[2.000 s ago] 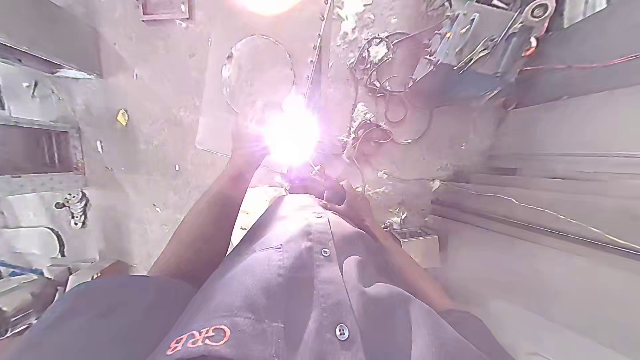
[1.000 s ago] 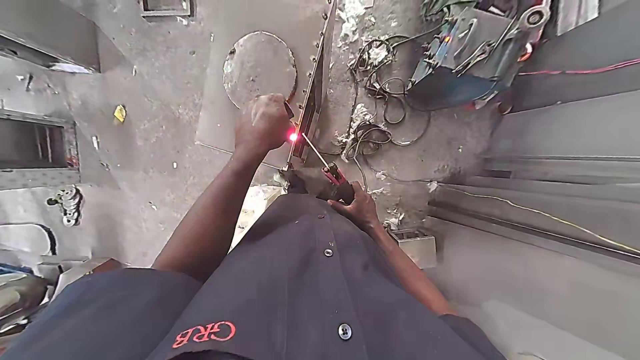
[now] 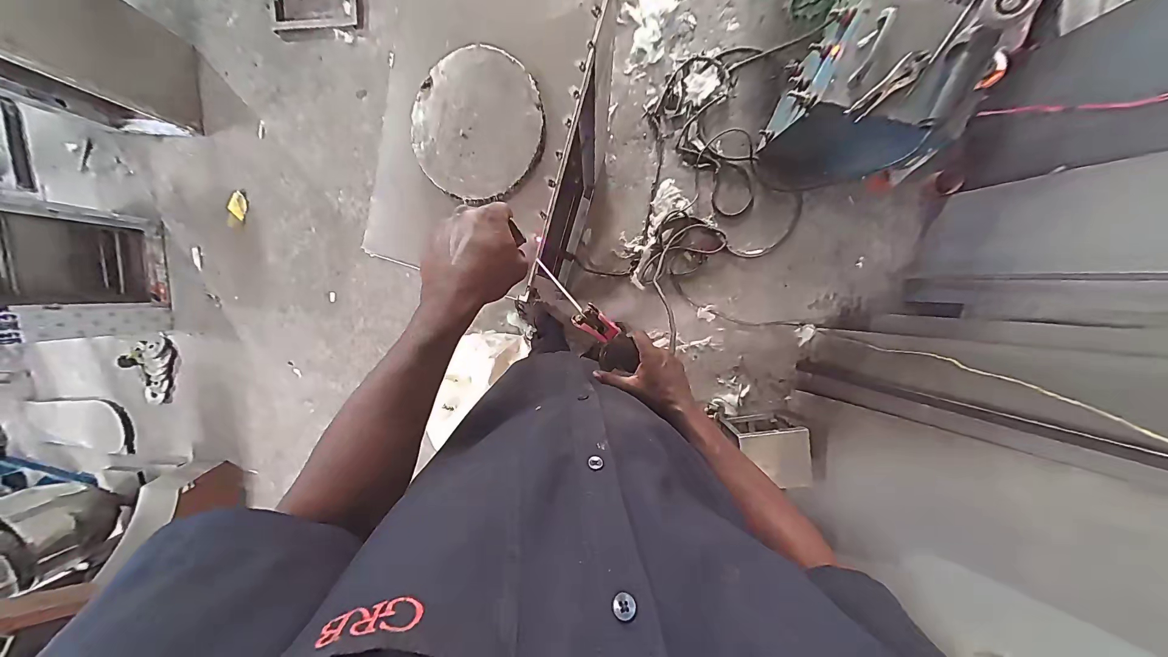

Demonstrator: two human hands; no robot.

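My right hand (image 3: 652,374) grips the dark handle of a welding electrode holder (image 3: 598,327) with red jaws. From it a thin welding electrode (image 3: 560,286) slants up and left, its tip at or close to the edge of a long steel frame piece (image 3: 568,173) with small studs or tabs along it. My left hand (image 3: 474,254) is a closed fist just left of that edge, around a small dark object (image 3: 516,233) that is mostly hidden. Behind the fist lies a flat sheet (image 3: 388,210) with a round disc or circular cut-out (image 3: 478,123).
Coiled black cables (image 3: 721,155) and whitish scraps (image 3: 671,205) lie on the floor to the right. Beyond them is a dark blue holder (image 3: 839,141) full of hand tools. A small metal box (image 3: 771,447) stands right of my right hand; steel sections (image 3: 1031,319) line the right side.
The blinding welding arc of two seconds ago shrank to a small red glow at the electrode tip one second ago, and that red glow has now faded. Both hands stay in nearly the same place.
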